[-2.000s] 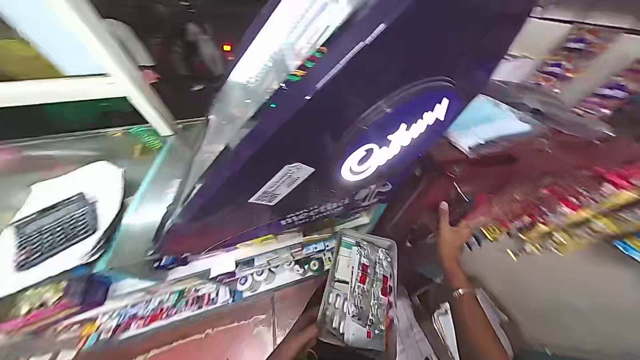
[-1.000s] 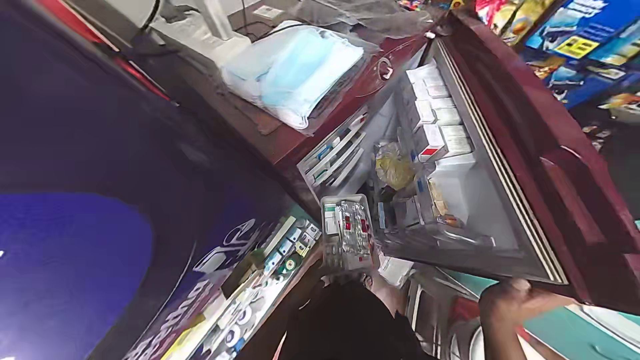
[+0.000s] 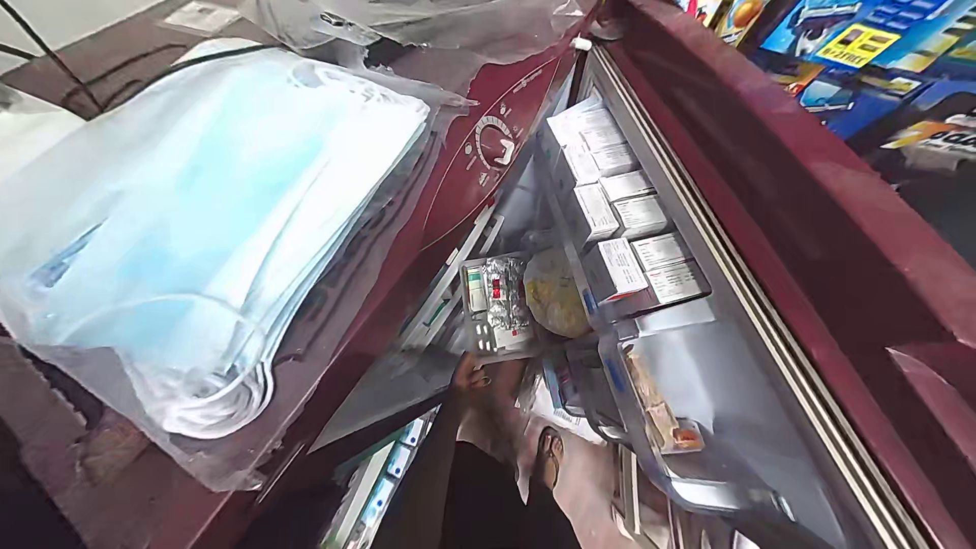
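Observation:
My left hand (image 3: 474,375), with a ring on one finger, grips the lower edge of a small open tray (image 3: 524,352). Blister packs (image 3: 505,301) and small packages lie in the tray. It is at the opening of a dark red refrigerator (image 3: 415,252), between its body and the open door (image 3: 770,252). Beside the tray is a yellowish item in a clear plastic bag (image 3: 557,296). White medicine boxes (image 3: 640,206) stand in the upper door shelf. My right hand is out of view.
A plastic bag of pale blue face masks (image 3: 221,206) lies on top of the refrigerator near its control dial (image 3: 494,142). A lower door shelf (image 3: 686,488) holds small items. Packaged goods (image 3: 854,46) hang at the upper right. My foot (image 3: 553,457) is below.
The refrigerator door, closed two seconds ago, stands open. My right hand, at the door's edge one second ago, has left the view. The tray is now at the refrigerator's opening. The view has swung strongly.

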